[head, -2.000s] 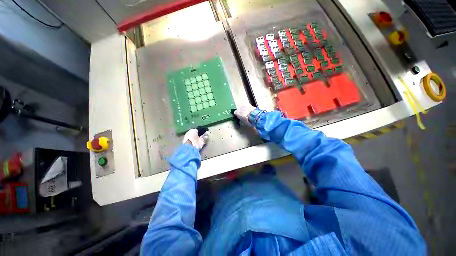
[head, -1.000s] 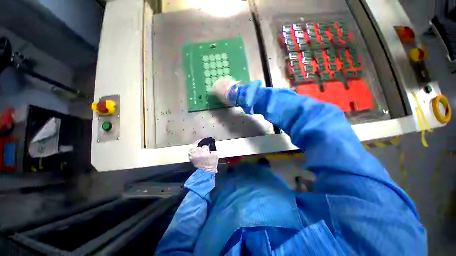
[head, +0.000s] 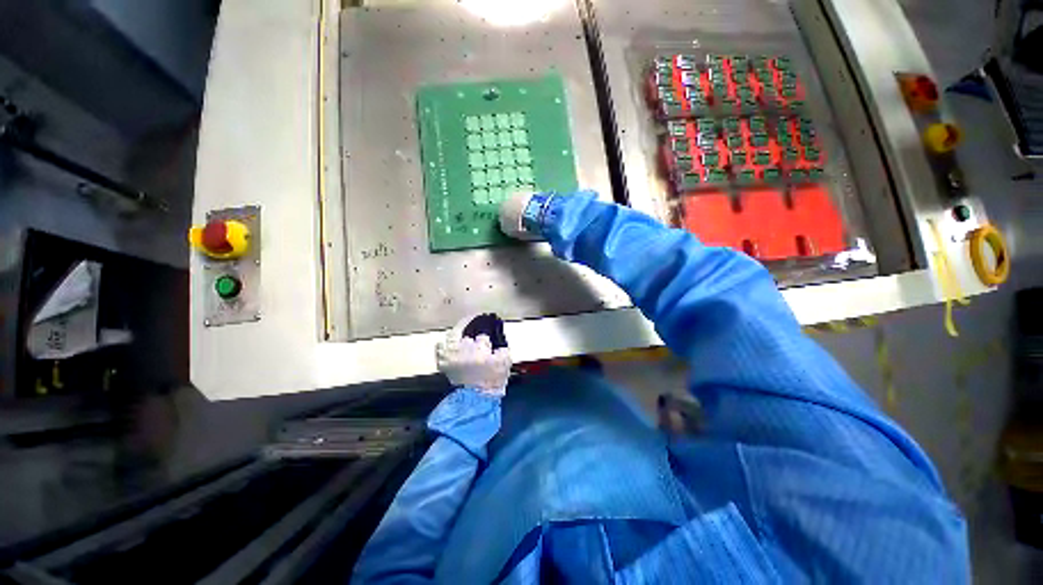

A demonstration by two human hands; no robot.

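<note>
A green panel [head: 452, 149] with a grid of small pale boards lies flat on the left metal bed [head: 383, 274]. My right hand [head: 520, 215], in a white glove, is over the panel's lower right part; its fingers are small and partly hidden, and I cannot tell if they grip anything. My left hand [head: 474, 357], gloved with dark fingertips, is at the machine's front edge, its fingers curled; I cannot tell if it holds something. A clear tray [head: 852, 254] with red pockets [head: 761, 223] and rows of small green boards [head: 749, 143] lies on the right bed.
A red emergency-stop button [head: 220, 238] and a green button [head: 228, 286] are on the left front corner. Red, yellow and green controls and a yellow tape roll [head: 989, 255] are on the right corner. A dark metal frame [head: 263, 480] stands at the lower left.
Both hands were at the panel's near edge two seconds ago. The right hand has since moved onto the panel, and the left has drawn back to the machine's front edge.
</note>
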